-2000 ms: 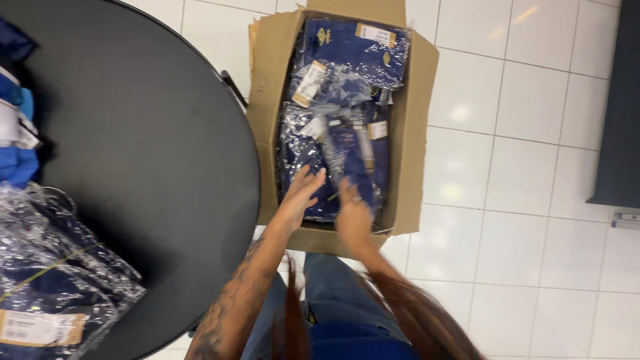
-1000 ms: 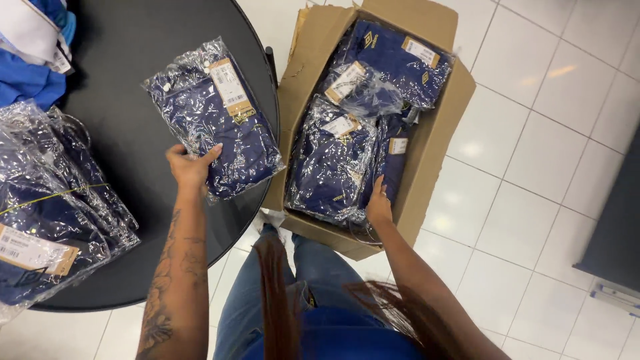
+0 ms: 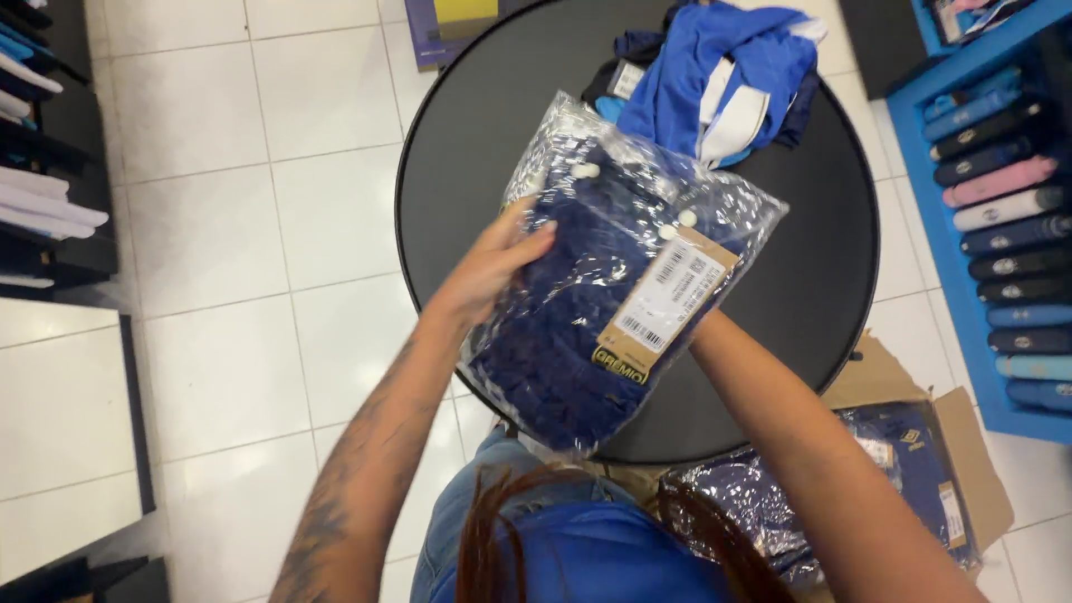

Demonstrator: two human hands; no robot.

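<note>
A clear plastic bag with folded navy clothing (image 3: pixel 557 327) is held up over the round black table (image 3: pixel 804 251). My left hand (image 3: pixel 494 264) grips the bag's left side, thumb on top. My right hand (image 3: pixel 705 322) is at its right edge, the fingers hidden beneath or behind the bag. A brown and white tag (image 3: pixel 670 293) with writing and barcodes shows through the plastic. Other bagged navy clothes (image 3: pixel 745 498) lie in the open cardboard box (image 3: pixel 971 461) at the lower right, partly behind my right arm.
Blue and white garments (image 3: pixel 712 84) lie heaped at the table's far side. A blue shelf (image 3: pixel 930 251) with rolled or folded clothes stands at the right. Dark shelving (image 3: pixel 84 151) with clothes is at the left, above a pale surface (image 3: pixel 67 402). White floor tiles (image 3: pixel 201 226) surround the table.
A second ago my left hand held a bag beside the box and my right hand was in the box. Now both hands are at a bag over the table. The view has swung left.
</note>
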